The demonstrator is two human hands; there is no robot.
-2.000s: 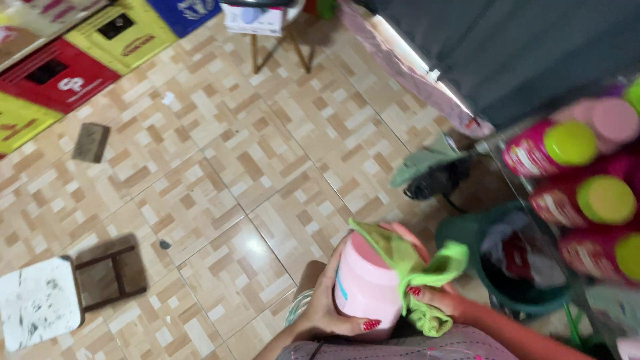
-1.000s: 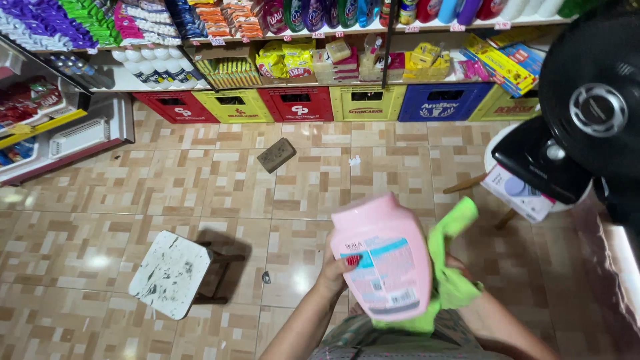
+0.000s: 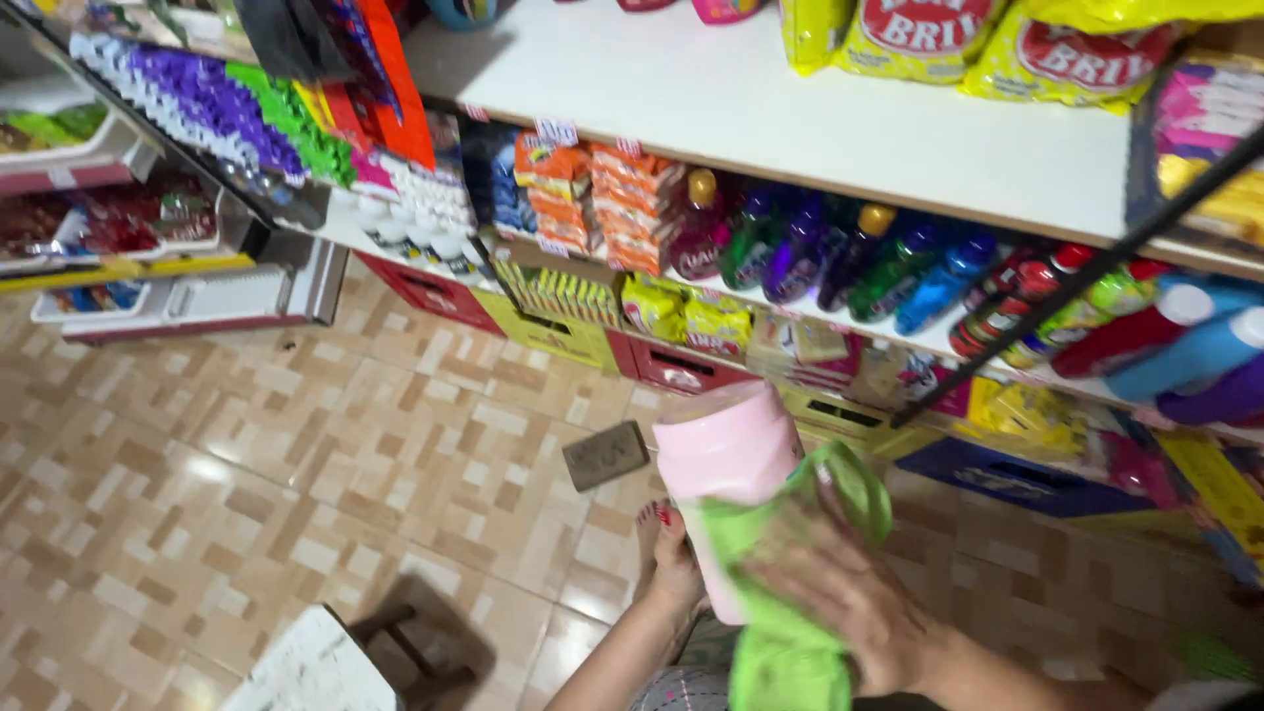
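A pink plastic bottle with a wide pink cap (image 3: 726, 444) stands tilted in front of my body, its cap end away from me. My left hand (image 3: 676, 568) grips it from the left side, the thumb with red nail polish showing on its edge. My right hand (image 3: 829, 573), blurred, presses a green cloth (image 3: 790, 652) flat against the bottle's right side. The cloth covers much of the bottle's face, and its lower end hangs toward my lap. The fingers of my left hand behind the bottle are hidden.
Shelves (image 3: 770, 138) of bottles and packets cross the view ahead, above red, yellow and blue crates (image 3: 558, 336). A brown block (image 3: 605, 456) lies on the tiled floor. A worn white stool (image 3: 316, 667) stands at lower left, and a display rack (image 3: 197, 296) at far left.
The cloth, beside and behind the bottle a second ago, now lies over its face under my right hand. The bottle's printed side has turned out of sight. The view has swung toward the shelves.
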